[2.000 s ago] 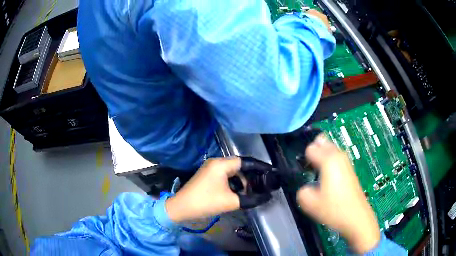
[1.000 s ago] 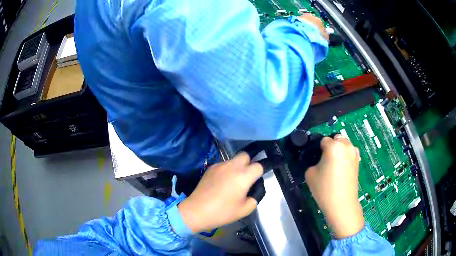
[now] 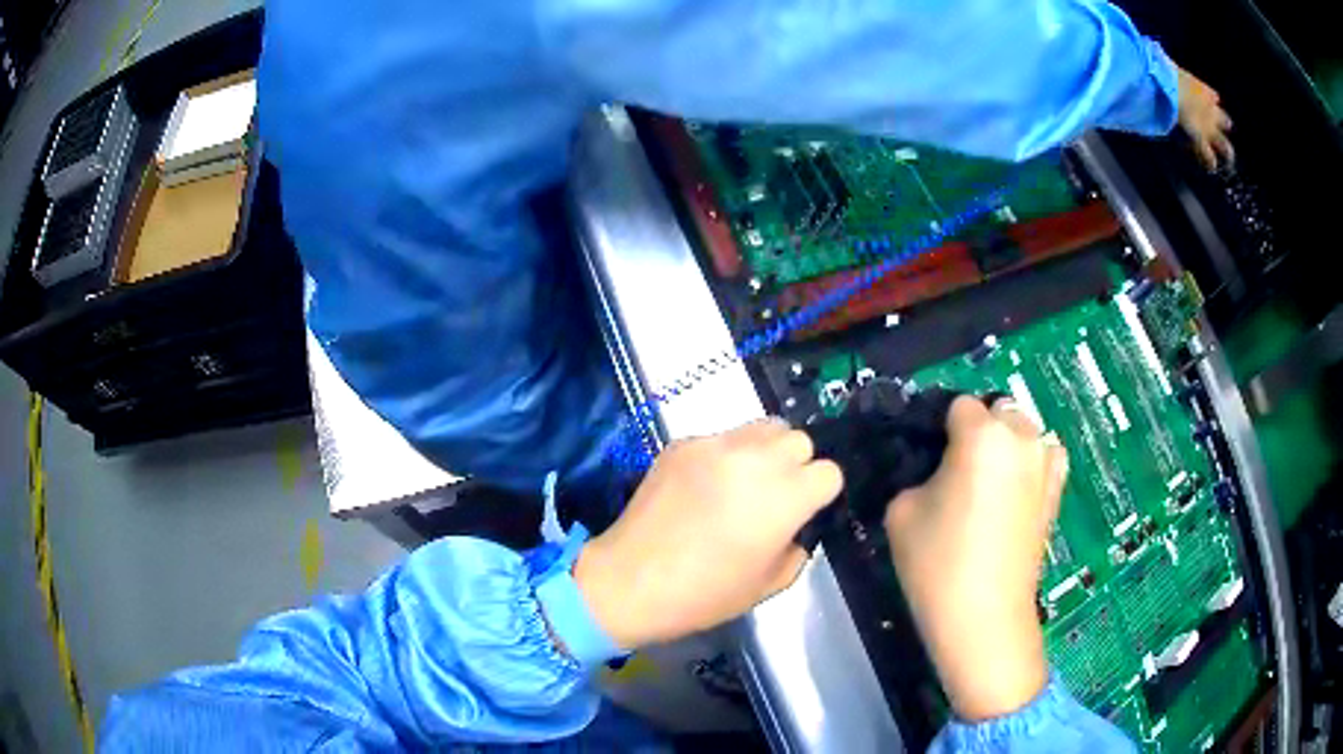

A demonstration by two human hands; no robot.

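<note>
My left hand (image 3: 722,530), with a blue sleeve cuff, is over the pale metal rail, its fingers curled round black capacitors. My right hand (image 3: 980,545) is over the near edge of the green circuit board (image 3: 1097,442), fingers bent down. Between the hands is a dark cluster of black capacitors (image 3: 881,438) at the board's near left corner. Black finger cots and capacitors blend together there, so both sets of fingertips and what the right ones hold cannot be told apart.
Another person's blue sleeve (image 3: 840,67) reaches across the line, with a coiled blue cord (image 3: 884,265) hanging over a second board (image 3: 825,199). The metal rail (image 3: 648,280) runs along the near side. A black cart (image 3: 177,346) with trays stands at left.
My left hand has moved right, towards the board and my right hand. My right hand has stayed near the corner. The other person's arm has reached further to the right, and the cord has come into view.
</note>
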